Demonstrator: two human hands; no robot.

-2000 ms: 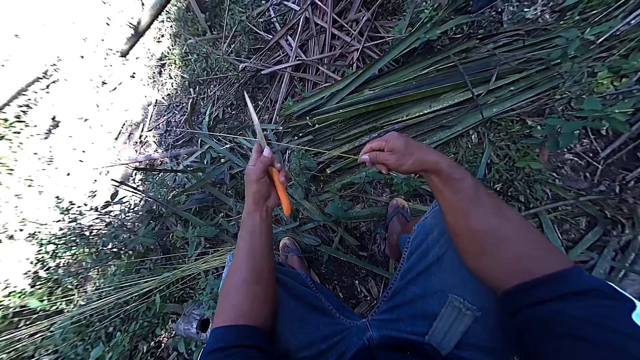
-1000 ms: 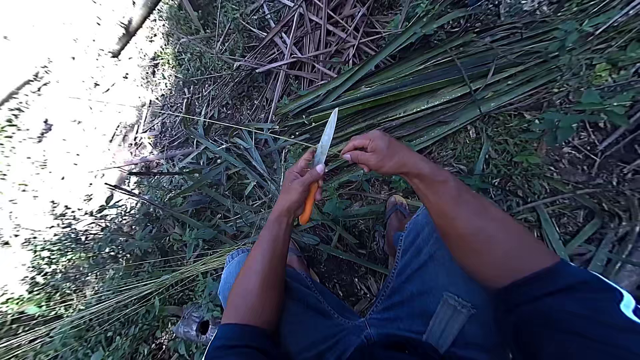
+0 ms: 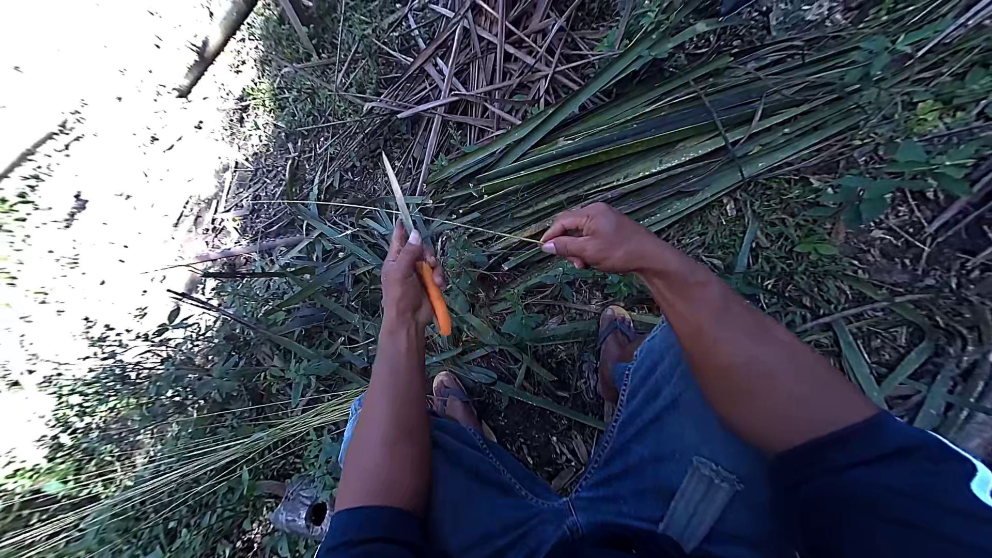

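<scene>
My left hand (image 3: 408, 273) is closed around a knife with an orange handle (image 3: 435, 299); its pale blade (image 3: 397, 191) points up and slightly left, away from me. A thin yellow-green leaf strip or midrib (image 3: 480, 228) runs from the left, across the blade near my left thumb, to my right hand (image 3: 593, 239). The fingertips and thumb of my right hand pinch its end. Whether the blade's edge touches the strip cannot be told.
Long green leaves (image 3: 659, 139) lie in a pile at the upper right, beside dry brown stalks (image 3: 496, 58). A bundle of thin strips (image 3: 201, 465) lies at the lower left, near a hollow grey object (image 3: 302, 511). My sandalled feet stand among low plants.
Since a second ago my left hand with the knife has moved left, away from my right hand, and the blade has tilted from up-right to up-left. The hands were close together then.
</scene>
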